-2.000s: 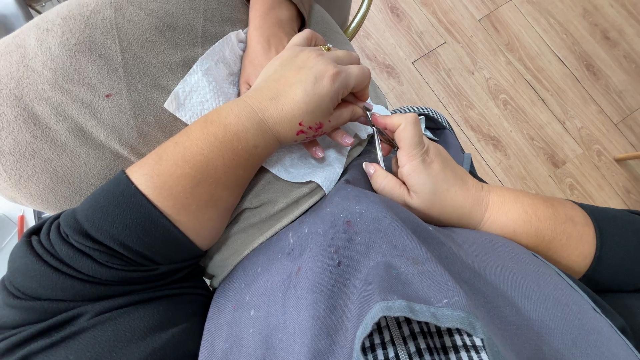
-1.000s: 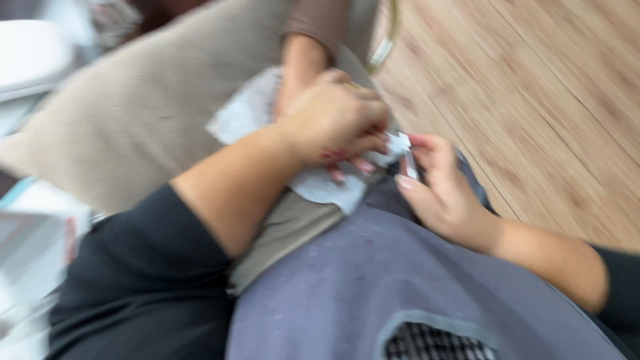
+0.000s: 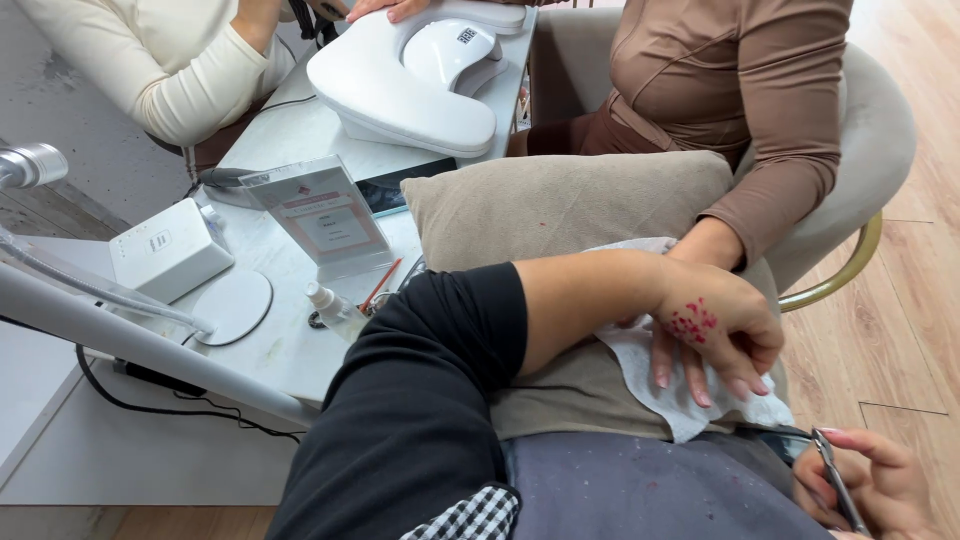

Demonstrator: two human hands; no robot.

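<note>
My left hand (image 3: 712, 322), with red specks on its back, lies over the hand of a person in a brown top, above a white paper towel (image 3: 652, 367). Its fingers are bent down, and what they grip is partly hidden. At the lower right my right hand (image 3: 862, 480) holds slim metal cuticle nippers (image 3: 836, 476), apart from the other hands. The paper towel rests on a beige cushion (image 3: 570, 202) beside my grey apron (image 3: 637, 487).
On the white table (image 3: 277, 367) stand a white armrest (image 3: 405, 90) around a nail lamp (image 3: 450, 52), a sign holder (image 3: 322, 217), a white device box (image 3: 172, 247) and a spray bottle (image 3: 334, 309). A lamp arm (image 3: 150, 345) crosses the left. A person in a cream top (image 3: 180, 67) sits opposite.
The view has swung up and left onto the table. My right hand with the nippers has moved away from my left hand, which remains over the other person's hand.
</note>
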